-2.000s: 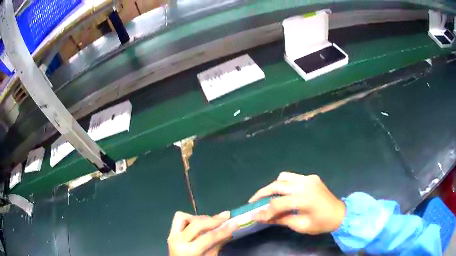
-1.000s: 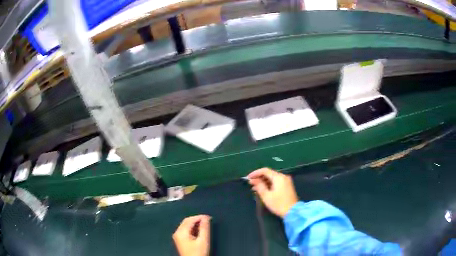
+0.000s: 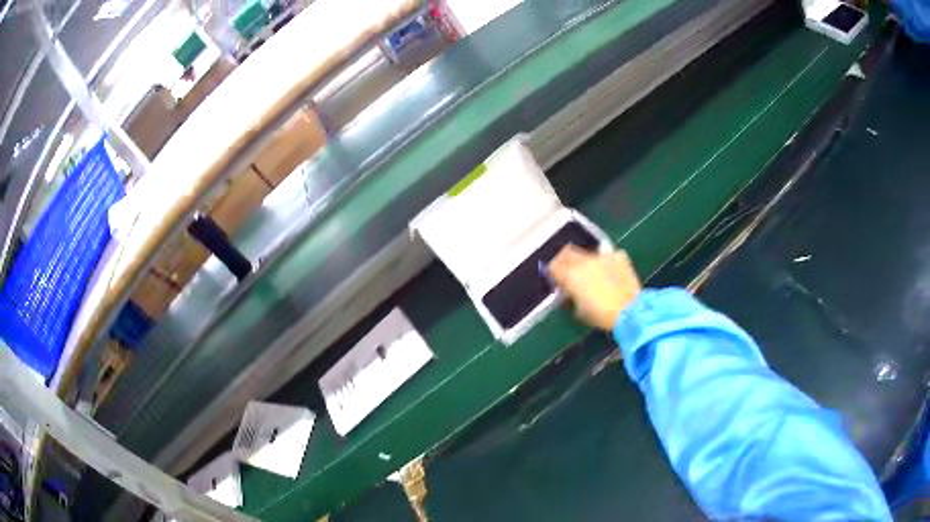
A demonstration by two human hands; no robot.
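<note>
An open white retail box (image 3: 525,267) lies on the green conveyor belt (image 3: 653,226). Its white lid (image 3: 489,211) stands open at the upper left, with a yellow-green patch on its edge. A dark flat device (image 3: 520,294) fills the tray. My right hand (image 3: 597,285), in a light blue sleeve, reaches over the box's right side. Its bent fingertips are at the dark device; I cannot tell whether they grip anything. My left hand is out of the picture.
Several closed white boxes (image 3: 375,371) lie along the belt at lower left. Another open box (image 3: 836,18) is at top right, near a person's blue sleeve (image 3: 911,14). A pale post (image 3: 97,454) crosses lower left. The worn dark green bench (image 3: 755,326) borders the belt.
The view has swung; the open box now appears nearer and more central. My right hand has moved from the bench edge to the open box. My left hand has left the picture.
</note>
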